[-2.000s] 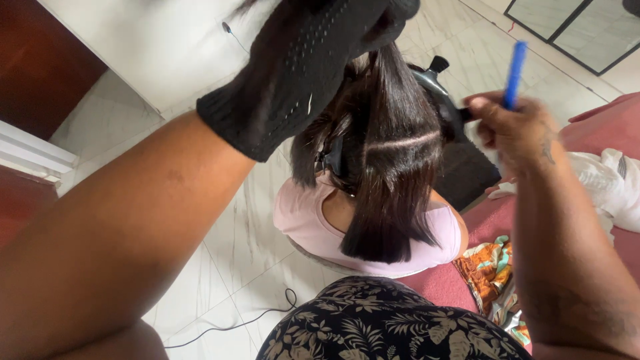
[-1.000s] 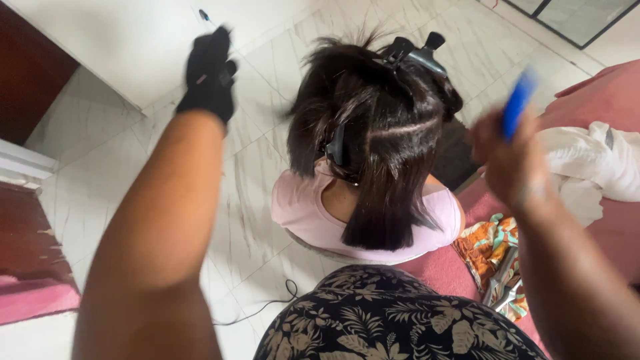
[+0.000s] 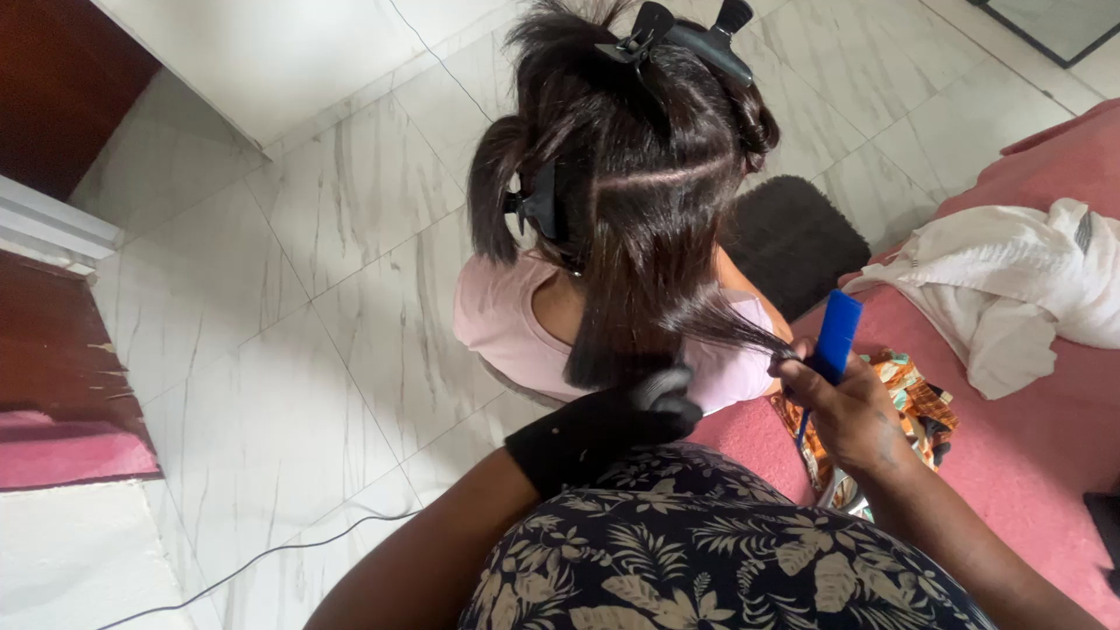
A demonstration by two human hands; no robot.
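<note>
A seated person in a pink top [image 3: 503,302] has long dark hair [image 3: 647,254], parted by a line across the back of the head. Black hair clips [image 3: 713,44] hold hair at the crown, and another black clip [image 3: 541,201] sits at the left side. My right hand [image 3: 849,411] is bare and pinches a thin strand pulled out to the right, with a blue tail comb [image 3: 837,337] also held in it. My left hand [image 3: 612,424], in a black glove, is at the lower ends of the hair; its fingers are blurred, and whether they grip hair is unclear.
To the right, a white cloth [image 3: 1006,280] and a patterned orange cloth [image 3: 910,402] lie on a pink-covered surface [image 3: 1006,464]. A dark furry mat [image 3: 796,245] lies beyond the person. A thin cable [image 3: 289,547] runs over the marble-look floor tiles at lower left.
My left hand has come from the far left, away from the hair, down to the hair ends. My right hand has moved lower and now holds a strand along with the comb.
</note>
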